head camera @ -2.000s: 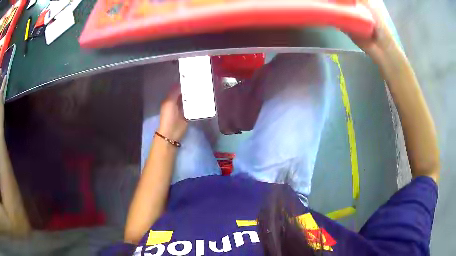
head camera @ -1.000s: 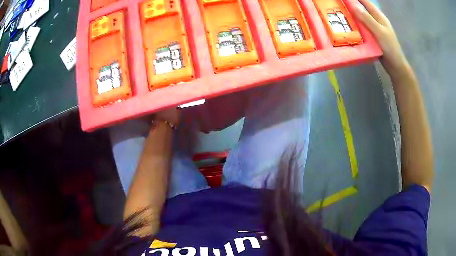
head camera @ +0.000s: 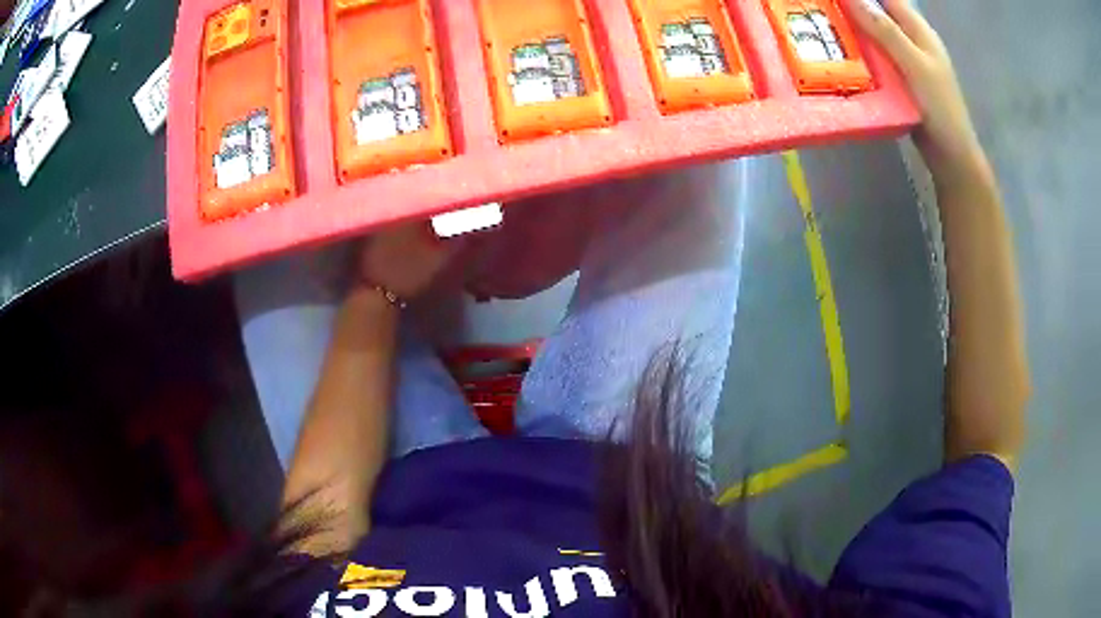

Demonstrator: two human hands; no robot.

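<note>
A thick red-pink foam tray spans the top of the view, its near edge over my lap. A row of orange open phone backs with silver contacts lies in its pockets. My right hand holds the tray's right edge. My left hand is under the tray's near edge, partly hidden, at a smartphone. Only the bright white lower end of the smartphone shows below the tray.
The dark green bench is at the left, with white and blue flat pieces at its far left. Yellow tape marks the grey floor at the right. Something red shows between my legs.
The tray has come nearer and over my lap, showing its phone backs and covering most of the smartphone. In the last second it shifted slightly up and left in view.
</note>
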